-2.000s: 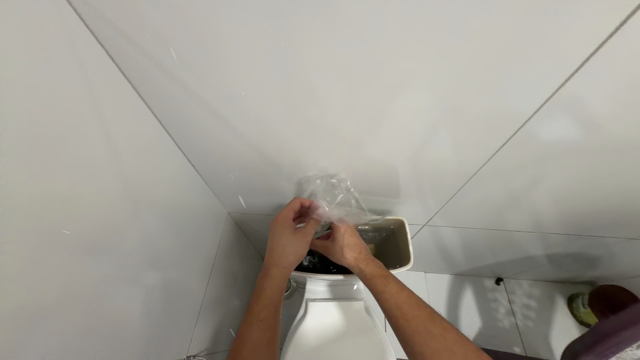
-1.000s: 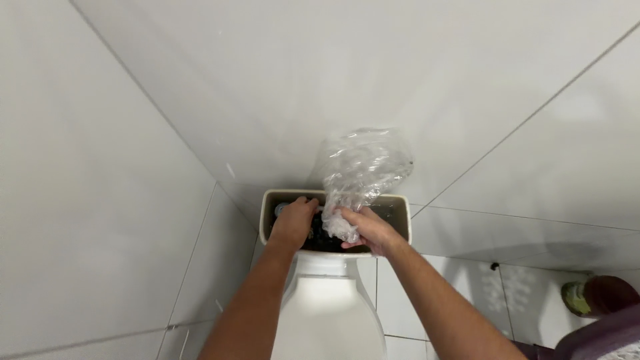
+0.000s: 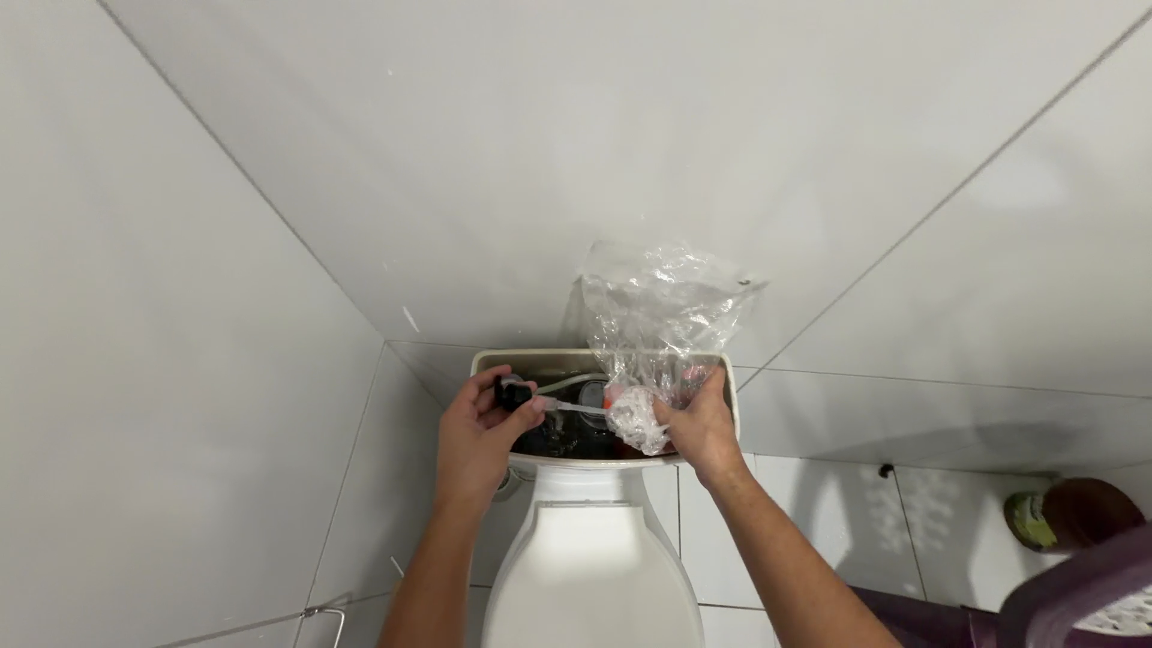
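My left hand (image 3: 486,423) is over the left side of an open toilet cistern (image 3: 731,423), its fingers closed on a black pump head (image 3: 513,393). A translucent tube (image 3: 576,408) runs from the pump head rightward to the bunched plastic. My right hand (image 3: 702,423) grips a crumpled clear plastic bag (image 3: 666,306) at the cistern's right side. The bag's wide part spreads up against the wall, and its bunched part (image 3: 639,420) hangs over the opening, with something orange partly showing beside it. Dark fittings inside the cistern are partly hidden.
The closed white toilet lid (image 3: 591,576) lies below the cistern. Tiled walls stand behind and on both sides. A metal bracket (image 3: 326,614) is at lower left. At right are a bottle with a green label (image 3: 1030,520) and a purple plastic item (image 3: 1062,576).
My left hand has come up out of the cistern with the black pump head, which was not visible before. My right hand still holds the bag, now farther right in the cistern.
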